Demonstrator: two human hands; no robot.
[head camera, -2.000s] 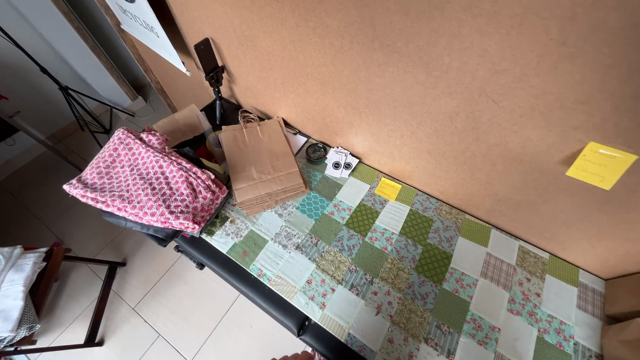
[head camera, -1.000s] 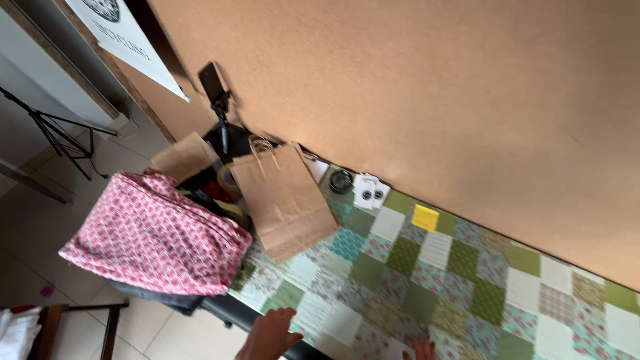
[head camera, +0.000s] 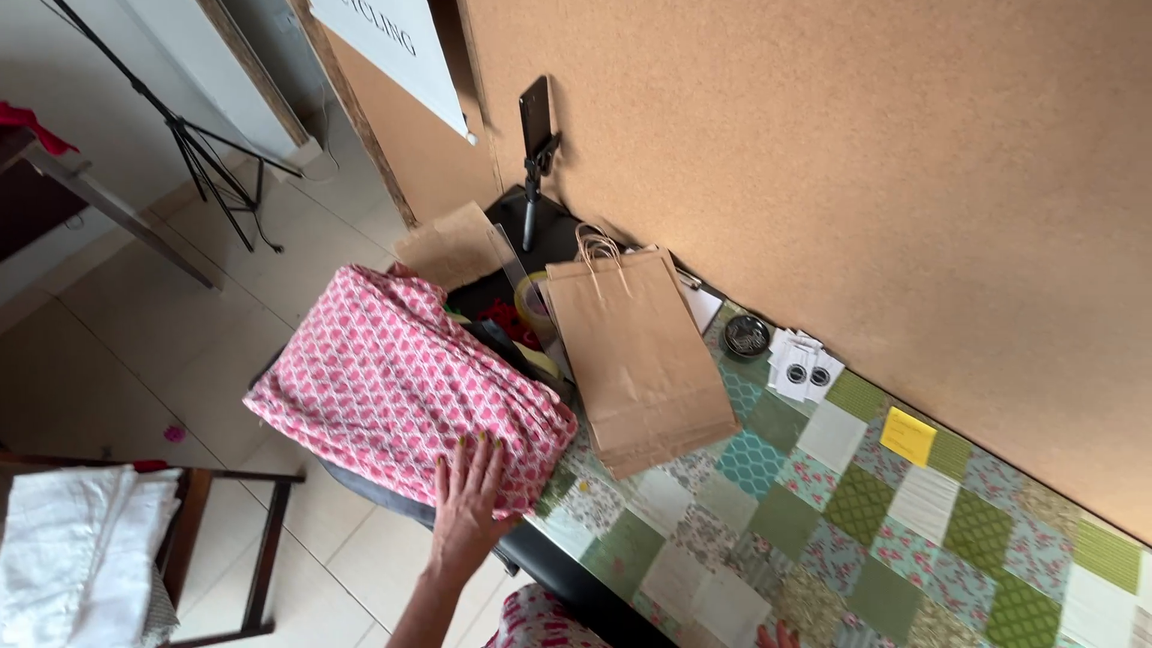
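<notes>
My left hand (head camera: 470, 495) lies flat with its fingers apart on the near right end of a folded pink and white patterned cloth (head camera: 387, 369). Only some fingertips of my right hand (head camera: 778, 637) show at the bottom edge, over the patchwork table cover (head camera: 810, 531). To the right of the cloth lie brown paper bags (head camera: 639, 369) with twisted handles. Beyond them are a small round black dish (head camera: 746, 336), white printed cards (head camera: 804, 366) and a yellow sticky note (head camera: 907, 436).
A phone (head camera: 536, 117) stands on a small tripod near the particle-board wall (head camera: 810, 162). A roll of tape (head camera: 535, 300) and red items sit behind the cloth. At lower left, white fabric (head camera: 76, 549) lies on a wooden stand; a black tripod (head camera: 202, 153) stands on the floor.
My left hand has moved left from the table edge onto the pink cloth. Two seconds ago neither hand showed clearly. The view has shifted and come closer to the cloth.
</notes>
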